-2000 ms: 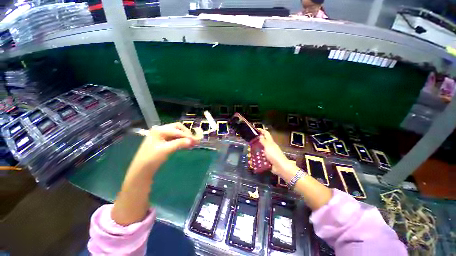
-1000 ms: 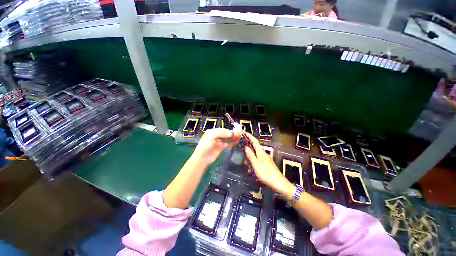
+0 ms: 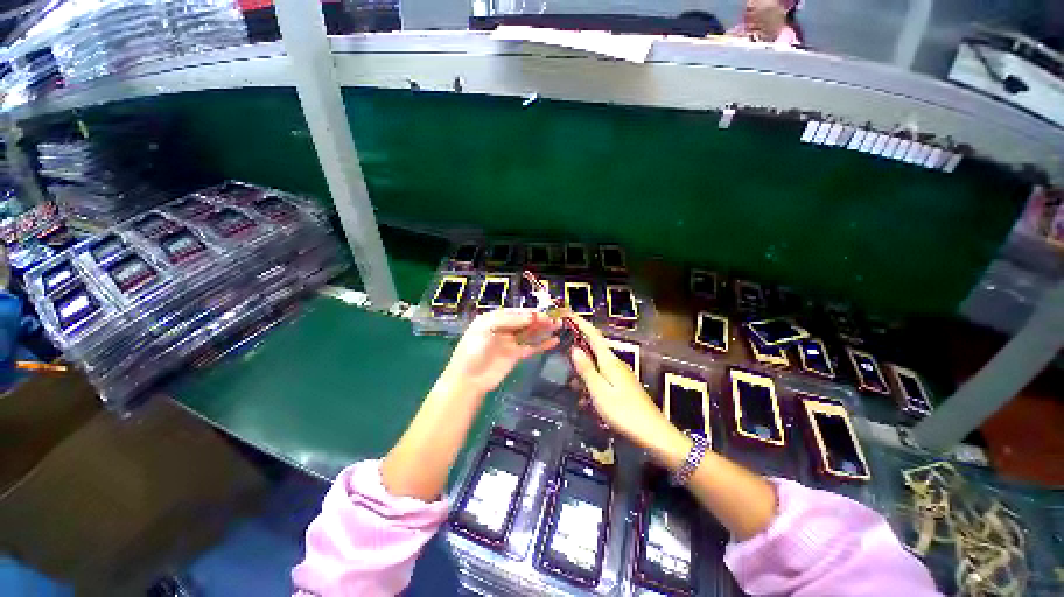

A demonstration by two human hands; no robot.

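A dark red flip phone [image 3: 572, 334] is held open in my right hand [image 3: 618, 391], seen nearly edge-on and mostly hidden by my fingers. My left hand [image 3: 496, 346] is at its left side, thumb and fingertips close together at the phone's upper part. A small pale yellowish piece [image 3: 558, 313] shows between the two hands; whether my left fingers grip it is unclear. Below my hands, a clear blister tray [image 3: 525, 469] holds phones with whitish centres.
Trays behind hold closed phones with gold borders [image 3: 756, 408]. Stacked filled trays [image 3: 175, 274] stand at left. A tangled heap of waste strips [image 3: 966, 525] lies at right. Grey posts [image 3: 338, 152] rise left and right. A person [image 3: 767, 21] is beyond the shelf.
My left hand has moved right to the phone. The phone has turned from showing its keypad to nearly edge-on. Over the last second the hands have shifted only slightly.
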